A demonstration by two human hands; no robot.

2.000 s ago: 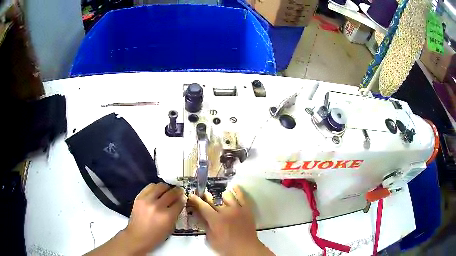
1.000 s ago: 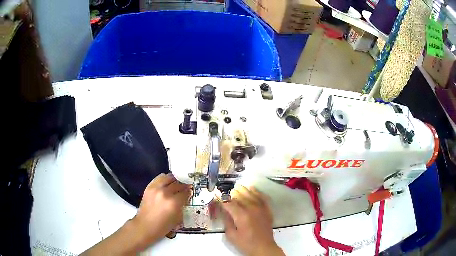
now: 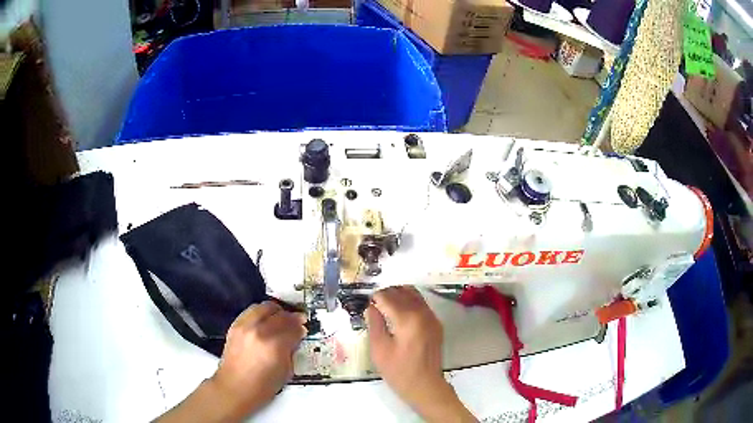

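A black fabric piece [image 3: 194, 260] with a small pale logo lies on the white table left of the needle area, a pale gap showing along its lower left side. My left hand [image 3: 262, 343] pinches its right end beside the presser foot. My right hand [image 3: 406, 335] is at the right of the presser foot [image 3: 357, 307], fingers curled; its fingertips are partly hidden and I cannot tell if they hold anything. The sewing machine head [image 3: 528, 227] has red LUOKE lettering. The needle plate [image 3: 318, 355] shows between my hands.
A red fabric strip [image 3: 510, 339] hangs from the machine head. Dark fabric [image 3: 78, 215] lies at the left edge. A thin metal tool [image 3: 216, 183] lies behind the black piece. A blue bin [image 3: 281, 83] stands behind the table, with a carton [image 3: 462, 25] beyond it.
My right hand has moved from the needle area up and to the right side of the presser foot. My left hand stays on the fabric. The whole view has shifted slightly.
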